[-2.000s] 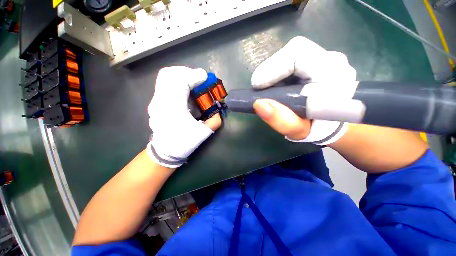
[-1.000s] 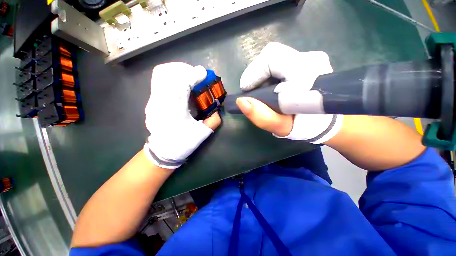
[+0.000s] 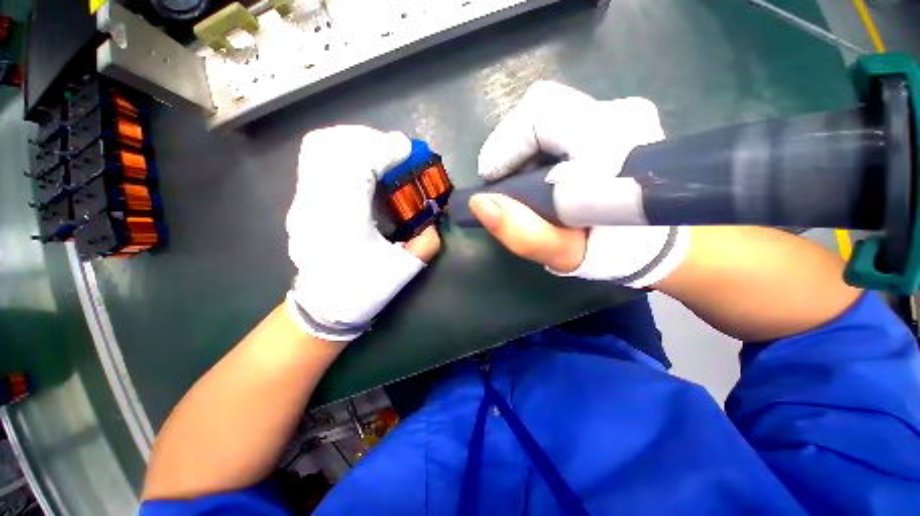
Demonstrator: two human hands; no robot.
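My left hand [image 3: 348,227], in a white glove with a bare thumb tip, holds a wound coil [image 3: 419,191] with two orange copper windings, a blue part on top and a black base. My right hand [image 3: 580,181], in a white glove with a bare thumb, grips a long dark-grey inline tool [image 3: 746,176]. The tool's narrow end points left at the coil's lower right side, very close to it; I cannot tell if they touch. A green bracket [image 3: 888,171] is at the tool's back end.
A stack of several coils [image 3: 96,171] stands at the bench's left. A pale metal fixture rail [image 3: 343,50] with cream clips lies along the back. A black box [image 3: 61,50] is behind the stack. A pale edge rail runs down the left of the green bench [image 3: 232,373].
The tool and my right hand have shifted left, and the tool's green back bracket has come into view. My left hand still holds the coil, which sits slightly further left in view.
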